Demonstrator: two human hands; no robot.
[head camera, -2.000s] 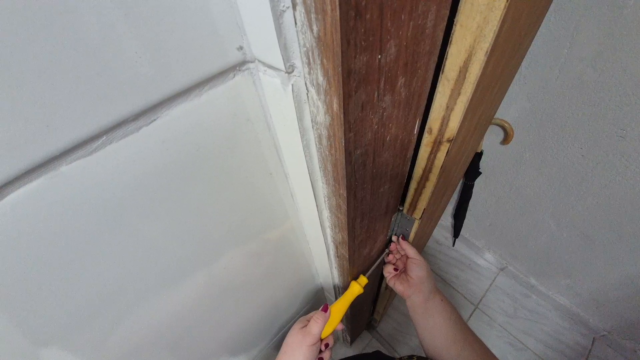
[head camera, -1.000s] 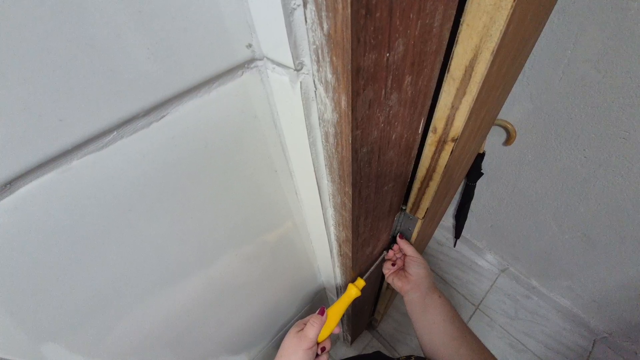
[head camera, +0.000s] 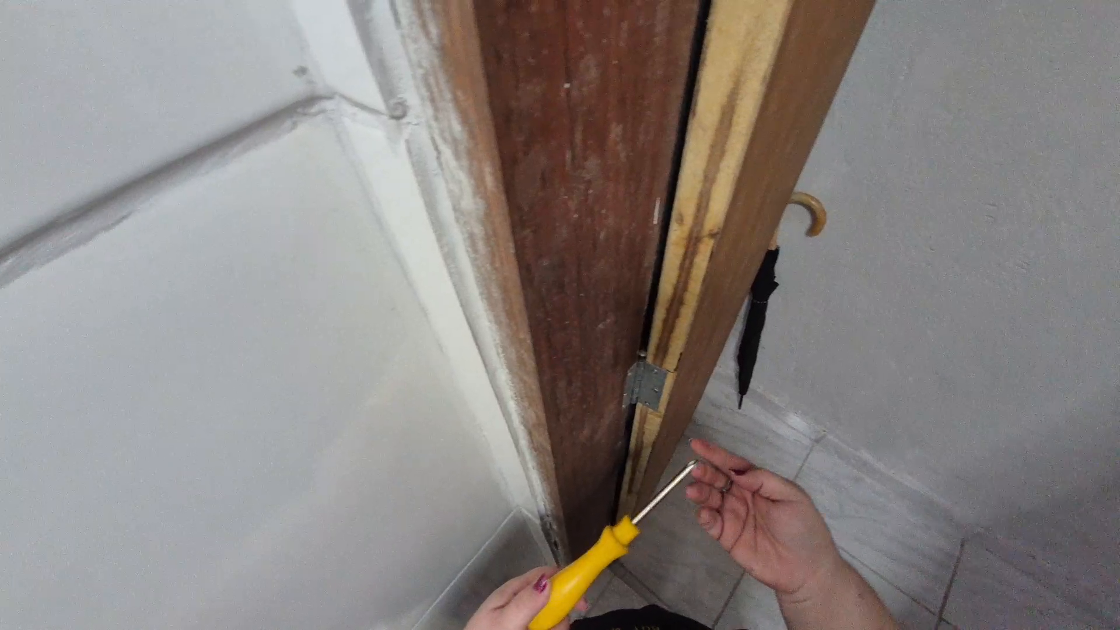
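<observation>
My left hand (head camera: 525, 602) grips the yellow handle of a screwdriver (head camera: 582, 569) at the bottom of the view, its metal shaft pointing up and right. The shaft's tip is at the fingertips of my right hand (head camera: 757, 516), which is turned palm up with its fingers partly spread. Whether a small screw lies between those fingers cannot be told. Above my hands, a metal hinge (head camera: 646, 385) sits between the dark red-brown wooden door frame (head camera: 577, 219) and the pale edge of the wooden door (head camera: 713, 175).
A black umbrella (head camera: 757, 324) with a curved wooden handle hangs beyond the door, near a grey wall (head camera: 980, 262). White wall panels (head camera: 219, 376) stand at the left. Grey floor tiles (head camera: 884, 516) show below.
My right hand has moved down and away from the hinge, and its fingers have opened out, leaving the hinge in plain sight. The screwdriver has moved from the frame beside the hinge to my right fingertips.
</observation>
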